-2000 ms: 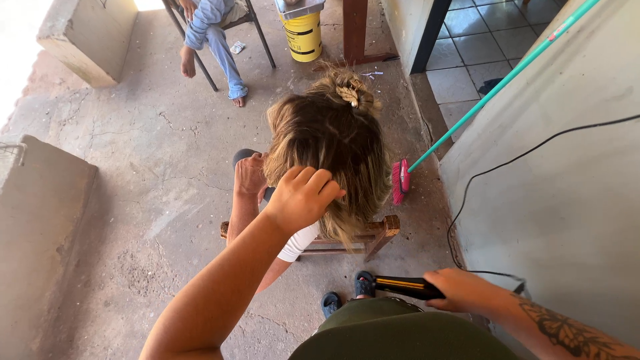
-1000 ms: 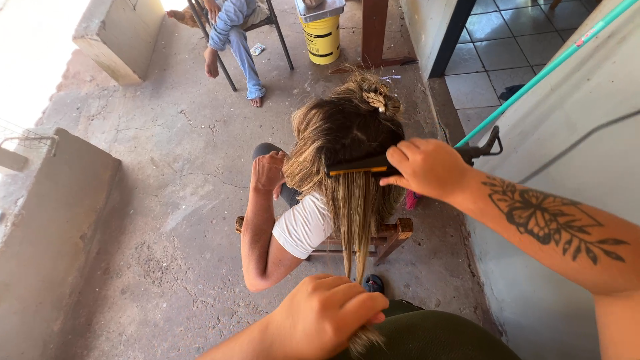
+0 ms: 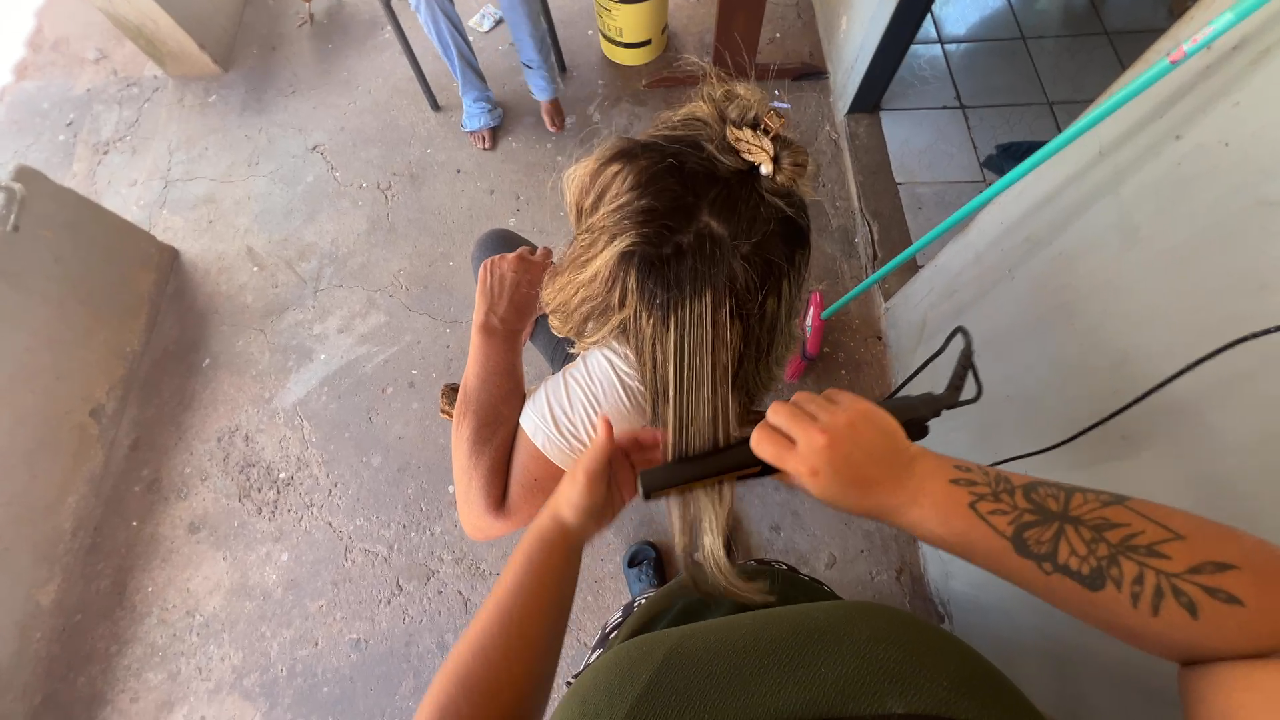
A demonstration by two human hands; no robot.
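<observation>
My right hand [image 3: 835, 450] is closed around a black hair straightener [image 3: 705, 468], whose plates lie across a straight lock of hair [image 3: 700, 370] near its lower part. To the left of the lock, my left hand [image 3: 605, 480] is raised beside the straightener's tip, fingers apart; part of it is behind the hair and tool, and I see nothing held in it. The highlighted hair belongs to a seated person in a white shirt [image 3: 585, 400], seen from behind. A gold leaf-shaped hair clip [image 3: 752, 148] holds the upper hair in a bun.
The straightener's black cord [image 3: 1140, 400] runs right along the wall. A broom with a green handle [image 3: 1040, 160] and pink head [image 3: 810, 330] leans there. Ahead are a second person's jeans [image 3: 455, 60] and a yellow bucket [image 3: 632, 30]. A low concrete wall [image 3: 70, 380] stands at left.
The straightener in my right hand has moved from near the head down the lock. My left hand, which held the hair ends a second ago, has let go and moved up beside the straightener.
</observation>
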